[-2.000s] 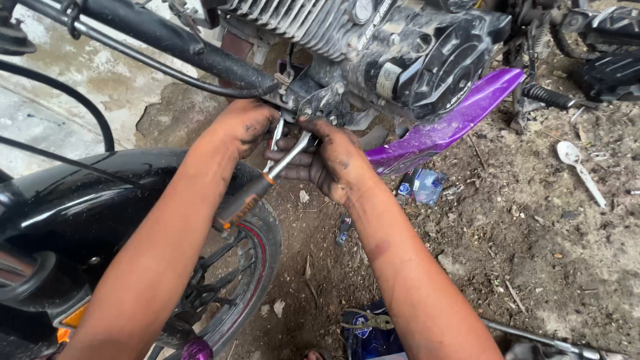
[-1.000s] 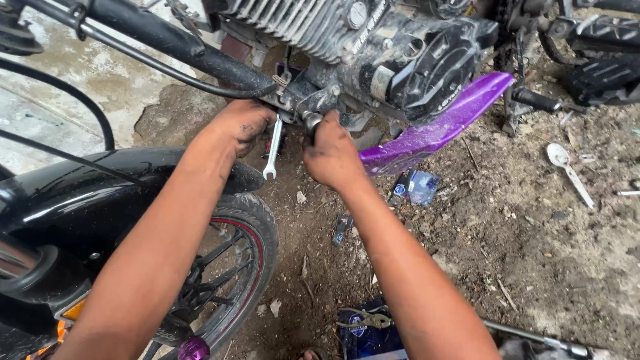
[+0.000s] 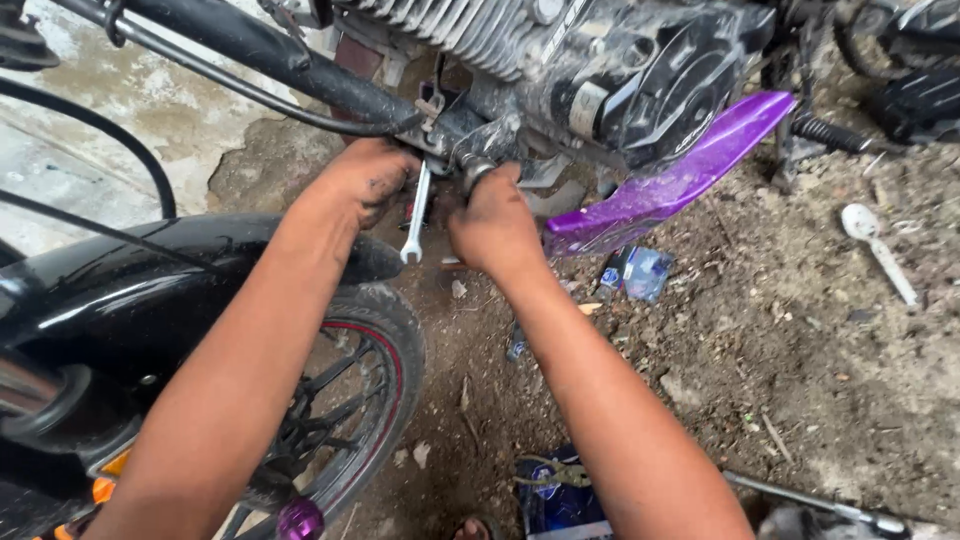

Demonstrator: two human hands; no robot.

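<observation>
At the lower end of the motorcycle's black frame tube point(image 3: 352, 94), in front of the engine point(image 3: 600, 82), my left hand point(image 3: 375, 180) is beside a combination wrench point(image 3: 420, 214). The wrench hangs with its open end down and its upper end at the bracket; whether my fingers grip it is hidden. My right hand point(image 3: 495, 217) is closed on a socket tool point(image 3: 474, 166) whose metal head meets the bracket just right of the wrench. The tool's handle is mostly hidden behind the hand.
A purple fairing panel point(image 3: 667, 180) lies under the engine. The front wheel point(image 3: 397, 382) and black fender point(image 3: 150, 262) stand at left. Pliers point(image 3: 555, 471) rest on a blue packet at the bottom. A white plastic spoon point(image 3: 877, 251) and a metal bar point(image 3: 817, 502) lie on the dirt.
Two seconds ago a ratchet with an orange and black handle pointed down-left between my hands; that handle is now out of sight. My right hand has closed around the socket end.
</observation>
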